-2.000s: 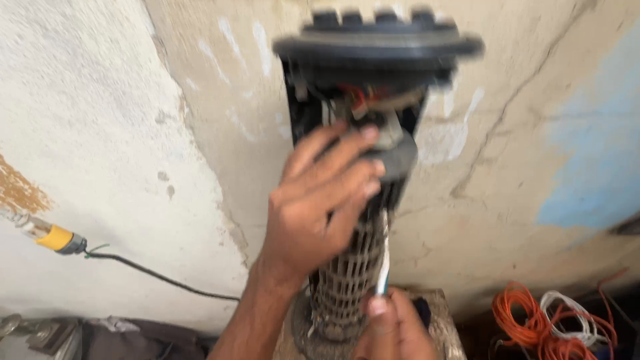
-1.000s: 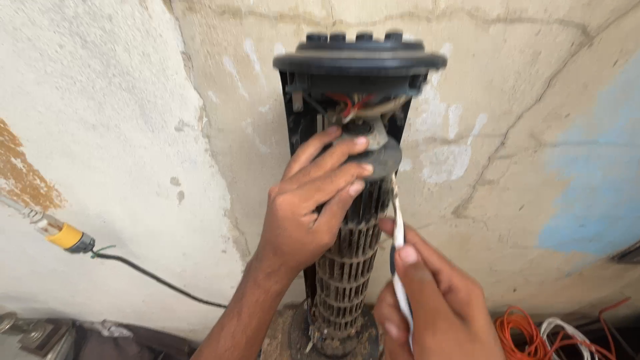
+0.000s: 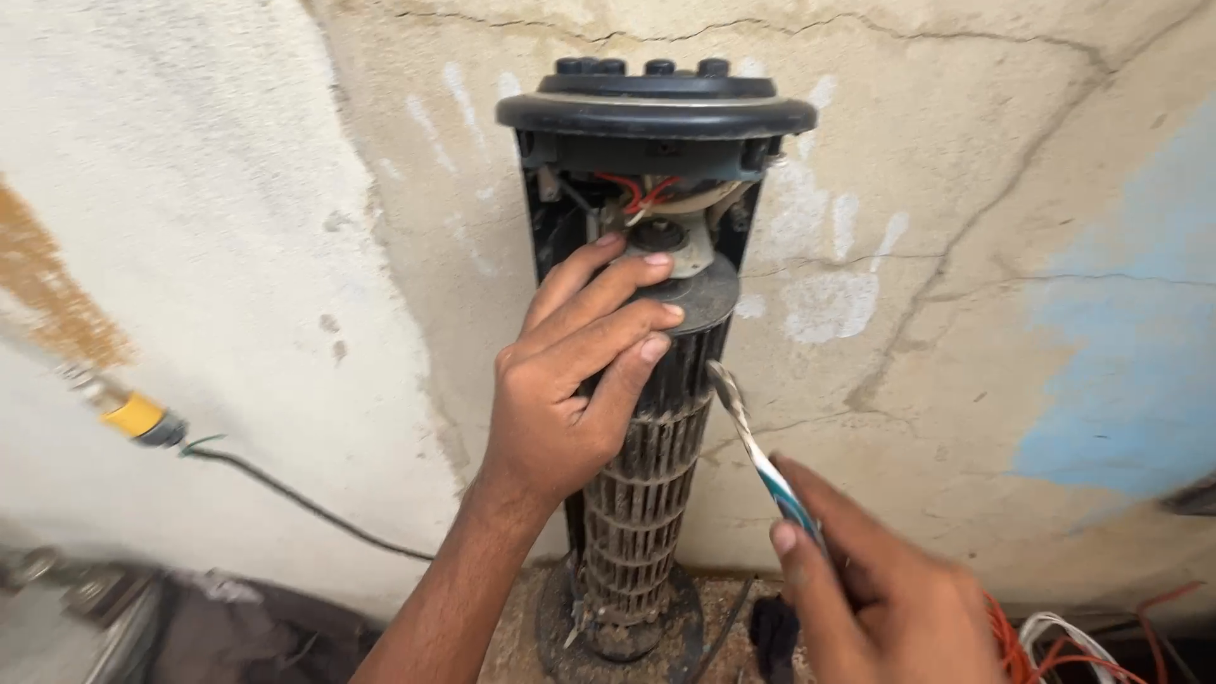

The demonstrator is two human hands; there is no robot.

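An opened tower fan with a black top cap [image 3: 655, 116] stands upright against the wall. Red and white wires [image 3: 648, 193] show under the cap. My left hand [image 3: 579, 380] rests its fingertips on the grey disc [image 3: 708, 294] at the top of the fan's cylindrical blower wheel [image 3: 641, 503]. The wheel's upper fins look black, while the lower ones are coated with dust. My right hand [image 3: 874, 579] grips a white and teal toothbrush [image 3: 768, 465], its dirty head at the right edge of the wheel's upper fins.
A cracked, painted wall [image 3: 950, 342] with white handprints rises behind. To the left, a yellow and black bulb holder [image 3: 142, 418] trails a dark cable [image 3: 313, 508]. Coiled red and white wires [image 3: 1054, 641] lie at lower right, and dark cloth [image 3: 256, 627] at lower left.
My right hand has come up from beside the lower wheel and moved right, still holding the toothbrush, which now slants more. My left hand remains at the wheel's top.
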